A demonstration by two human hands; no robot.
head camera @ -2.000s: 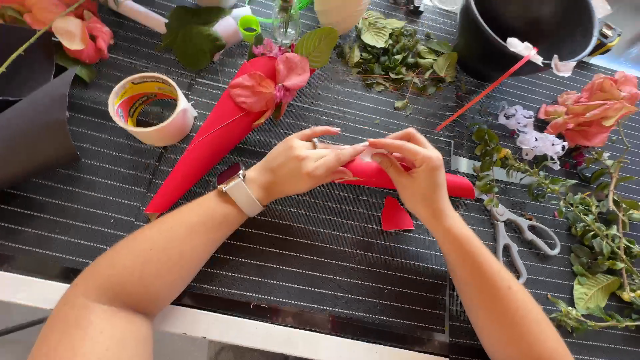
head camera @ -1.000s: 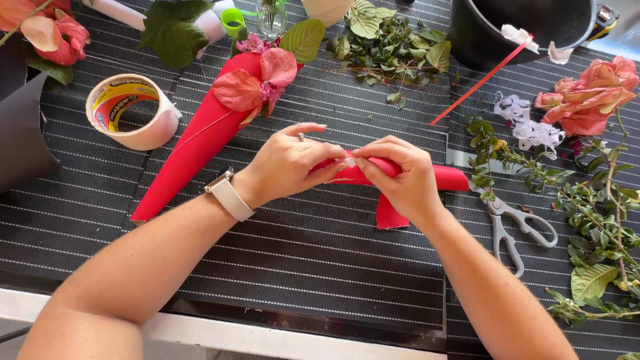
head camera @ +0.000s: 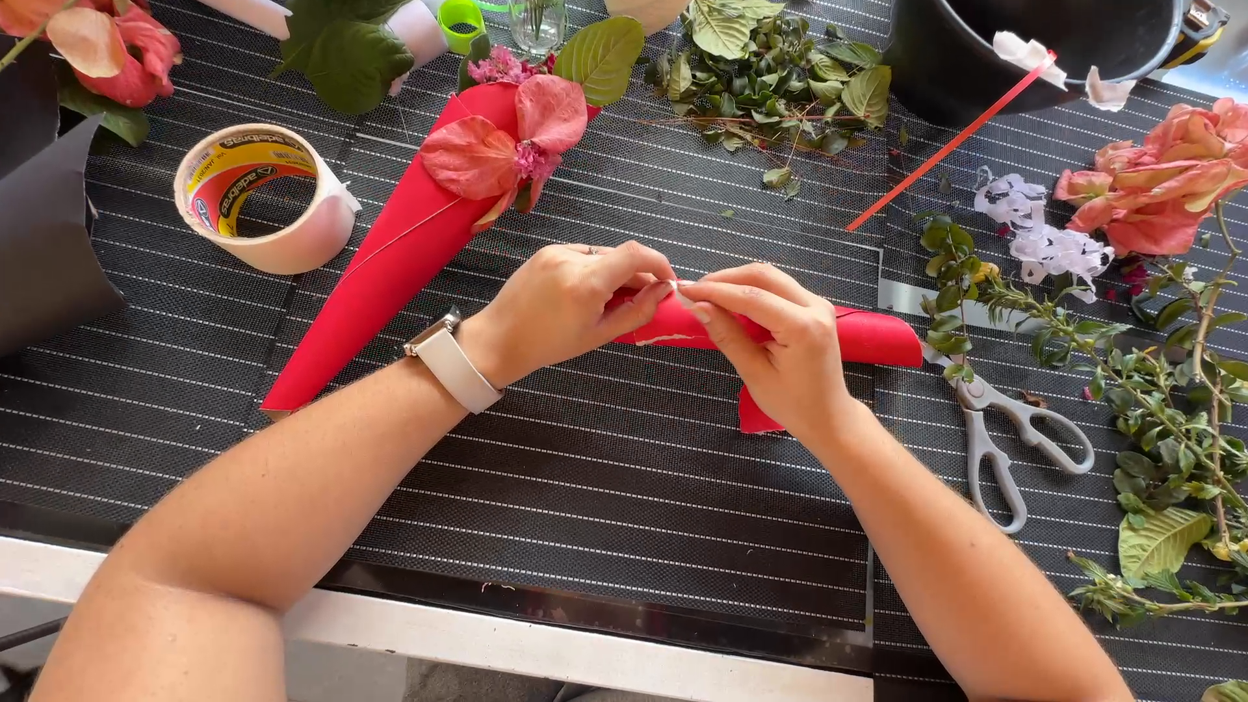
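Observation:
Above a rolled piece of red paper point(head camera: 877, 339), my left hand point(head camera: 575, 302) and my right hand point(head camera: 770, 331) meet fingertip to fingertip, pinching a small white bit point(head camera: 678, 285) between them, perhaps tape. The roll lies behind the fingers, with a torn pale edge showing. Partly under my right hand is a red paper scrap point(head camera: 759, 414). To the left rests a red paper cone point(head camera: 390, 263) with coral petals point(head camera: 497, 146), pink blossoms and a green leaf at its wide end. A roll of masking tape point(head camera: 268, 200) stands beside the cone.
Grey-handled scissors point(head camera: 1004, 419) lie right of my right hand, near leafy stems point(head camera: 1150, 390). Coral flowers point(head camera: 1160, 185) and white cut pieces point(head camera: 1043, 229) are farther back. A black bucket point(head camera: 916, 58), with a red strip point(head camera: 951, 146) against it, and loose leaves point(head camera: 770, 78) occupy the back.
My fingertips stay together above the red roll, with small shifts of the fingers. My right hand now covers more of the red scrap than two seconds ago.

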